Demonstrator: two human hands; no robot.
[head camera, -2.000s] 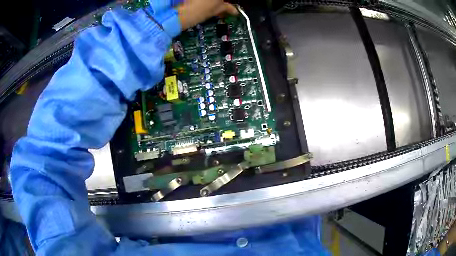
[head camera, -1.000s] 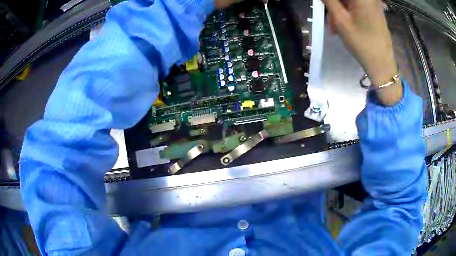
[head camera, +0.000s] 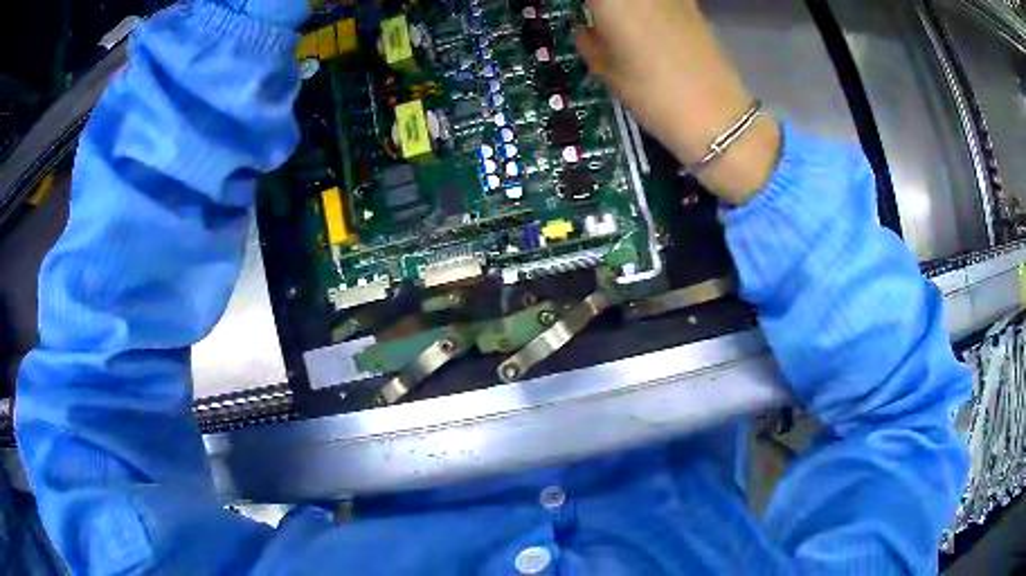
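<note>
The green circuit board (head camera: 450, 203) sits in its black carrier (head camera: 692, 321) on the rail, crowded with parts. A long silvery-white metal strip (head camera: 638, 186) lies along the board's right edge, its bent lower end at the near right corner. My right hand (head camera: 647, 56) is at the strip's upper part, fingers curled around it; the fingertips are partly hidden and the top of the frame cuts the view. Yellow-taped transformers (head camera: 413, 128) stand on the board's left half. My left hand is out of the picture above; only its blue sleeve shows.
Clamps (head camera: 551, 338) lie along the carrier's near edge, by a white label (head camera: 338, 362). The silver conveyor rail (head camera: 495, 433) runs across in front of me. Shiny metal plates (head camera: 821, 135) lie right of the carrier. Silvery metal parts (head camera: 990, 416) are at the lower right.
My right hand came into view with a strip upright right of the board, then moved left with it to the board's right edge. My left hand has left the picture.
</note>
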